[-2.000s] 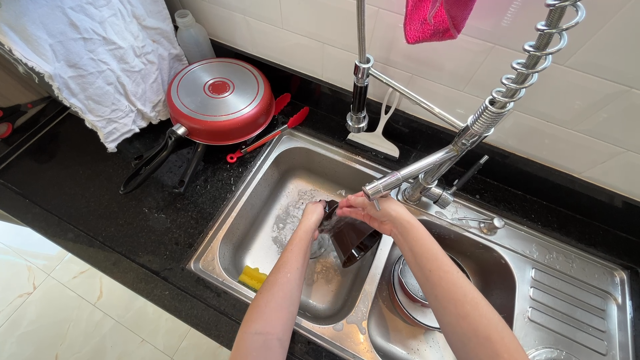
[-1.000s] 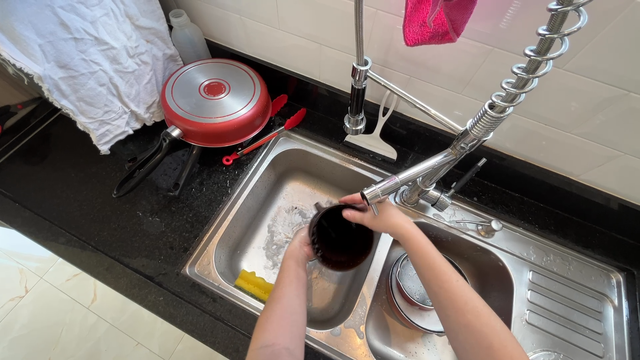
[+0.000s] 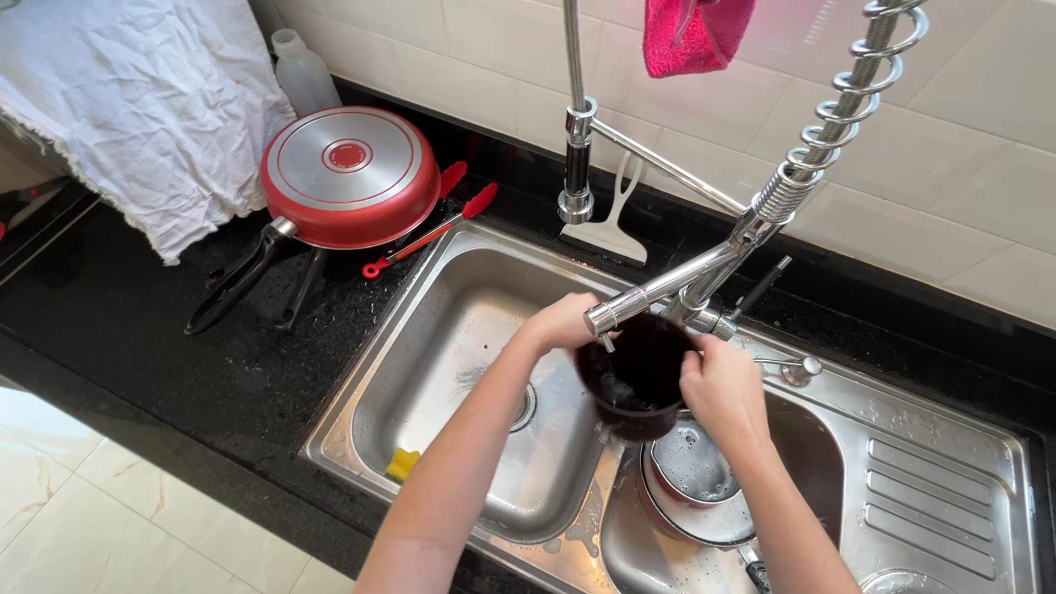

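Note:
A dark, round pot [image 3: 634, 375] is held under the chrome faucet spout [image 3: 631, 309], over the divider between the two sink basins. My left hand [image 3: 569, 322] is at its upper left side, partly behind the spout. At its right side, my right hand [image 3: 719, 384] grips the rim or a handle; which one is hidden. The pot's dark inside faces up, looks wet and is slightly blurred. Soapy pans [image 3: 695, 466] lie stacked in the right basin, below the pot. A yellow sponge [image 3: 402, 464] rests at the near left corner of the left basin.
An upturned red frying pan [image 3: 351, 177], red-tipped tongs [image 3: 433, 235], a white cloth [image 3: 148, 107] and a plastic bottle [image 3: 304, 73] are on the left. Behind the sink lie a squeegee [image 3: 609, 238] and the hanging spray head [image 3: 576, 169]. The ridged drainboard [image 3: 931, 503] is on the right.
The pot has moved from over the left basin rightward to the divider, beneath the spout. It was tilted two seconds ago; its opening now faces up. Both hands have moved with it.

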